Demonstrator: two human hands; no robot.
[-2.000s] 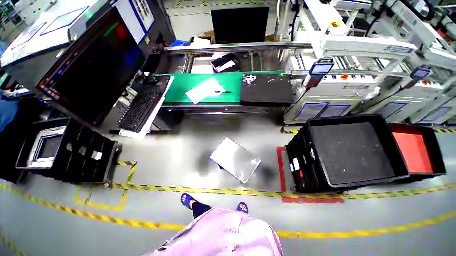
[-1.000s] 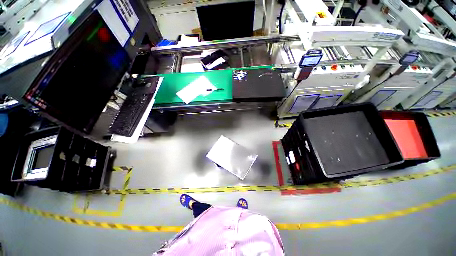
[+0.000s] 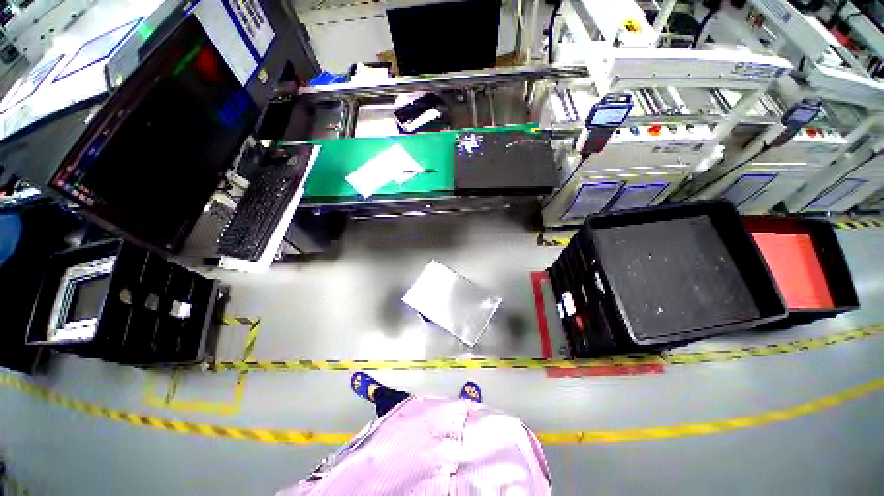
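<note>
Neither of my hands is in view; only my pink smock and blue shoes show at the bottom. In front of me a white sheet-like panel (image 3: 452,301) lies on the grey floor. Beyond it, a white paper sheet (image 3: 384,170) with a dark pen lies on the green bench mat (image 3: 437,180). A dark flat panel (image 3: 504,163) with small white bits at its left corner lies on the mat's right part. The large monitor (image 3: 160,136) and the black keyboard (image 3: 265,203) on its white tray stand at the left.
Stacked black bins (image 3: 160,308) with pale frames in the top one stand at the left. Deep black bins (image 3: 678,276) and a red-lined bin (image 3: 795,269) stand at the right. White line machines (image 3: 669,145) are behind them. Yellow-black tape (image 3: 436,364) crosses the floor.
The view has shifted slightly since two seconds ago, and the bench and monitor sit a little higher in the picture. The objects themselves have not visibly moved.
</note>
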